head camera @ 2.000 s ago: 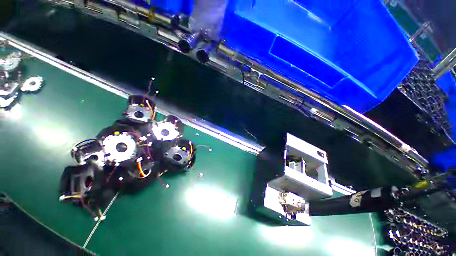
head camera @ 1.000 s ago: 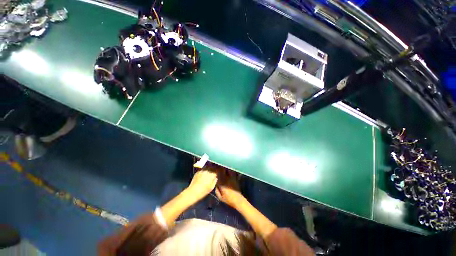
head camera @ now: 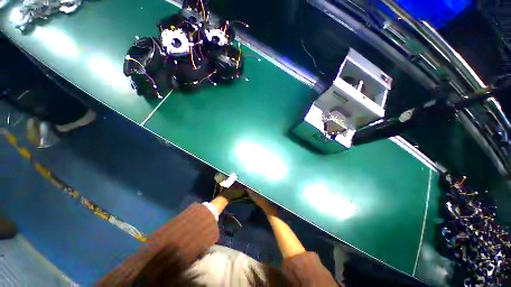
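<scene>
My left hand [head camera: 230, 193] and my right hand [head camera: 260, 201] are close together at or just below the near edge of the green bench [head camera: 252, 123]. Both are small and dark, and the fingers cannot be made out. A small white piece [head camera: 228, 180] lies at the bench edge just above my left hand. Whether either hand holds anything cannot be told.
A pile of black round wired units [head camera: 176, 42] is at the upper left. A grey-white box [head camera: 358, 92] with a black arm [head camera: 392, 120] stands at the far edge. More wired units [head camera: 476, 235] lie right. Pale parts [head camera: 42, 11] lie far left.
The view first tilted down, bringing my hands in, then shifted slightly, so the bench items sit further right. My left forearm is now more covered by the sleeve; the hands stay at the bench edge.
</scene>
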